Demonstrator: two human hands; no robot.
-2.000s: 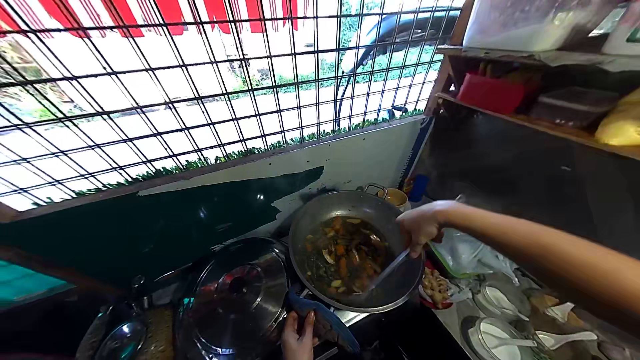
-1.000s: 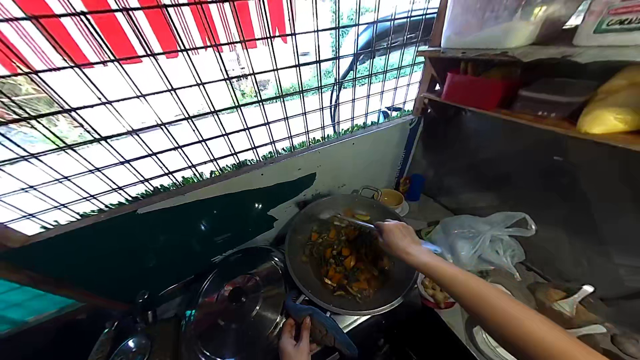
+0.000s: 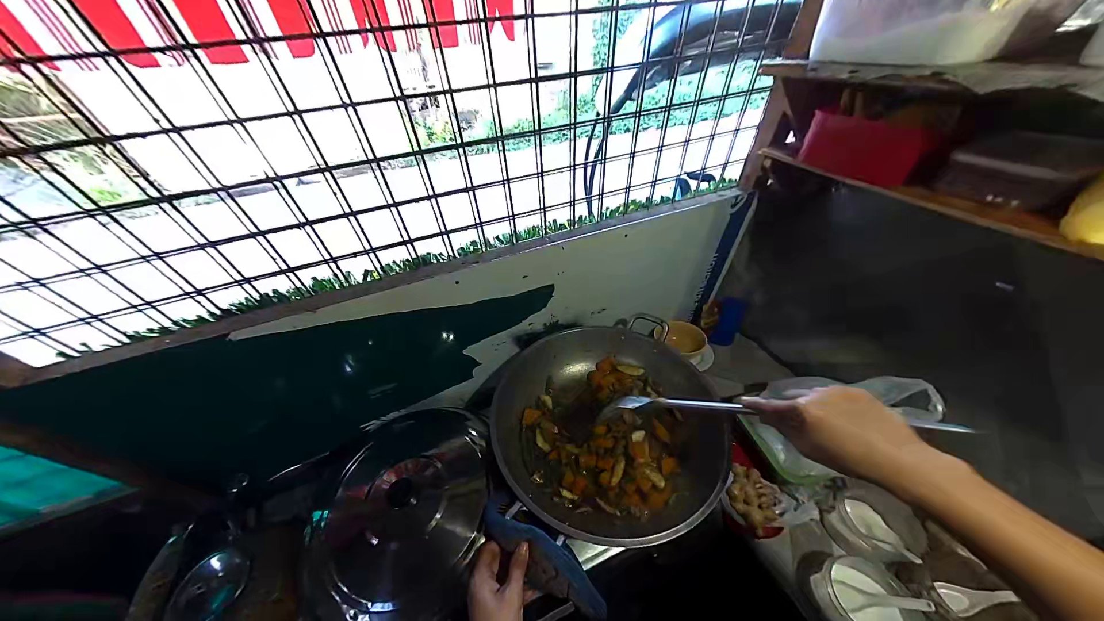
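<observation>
A metal wok (image 3: 716,492) holds chopped orange vegetables and other browned pieces (image 3: 612,457) in dark sauce. My right hand (image 3: 832,427) grips the handle of a long metal cooking spatula (image 3: 690,404), whose blade rests in the food near the wok's middle. At the wok's near left side, my left hand (image 3: 500,582) pinches a blue cloth pot holder (image 3: 552,552) against the wok's handle, which the cloth mostly hides.
A lidded metal pot (image 3: 397,509) stands left of the wok. To the right are a bowl of ginger (image 3: 753,498), a plastic bag (image 3: 897,392) and containers with white spoons (image 3: 862,591). Behind stand a yellow cup (image 3: 686,338) and a wire grille (image 3: 371,155). Shelves (image 3: 940,207) hang at upper right.
My right hand has moved the spatula from the wok's far side to the middle of the food, after it was at the near right side earlier. My left hand has stayed at the cloth.
</observation>
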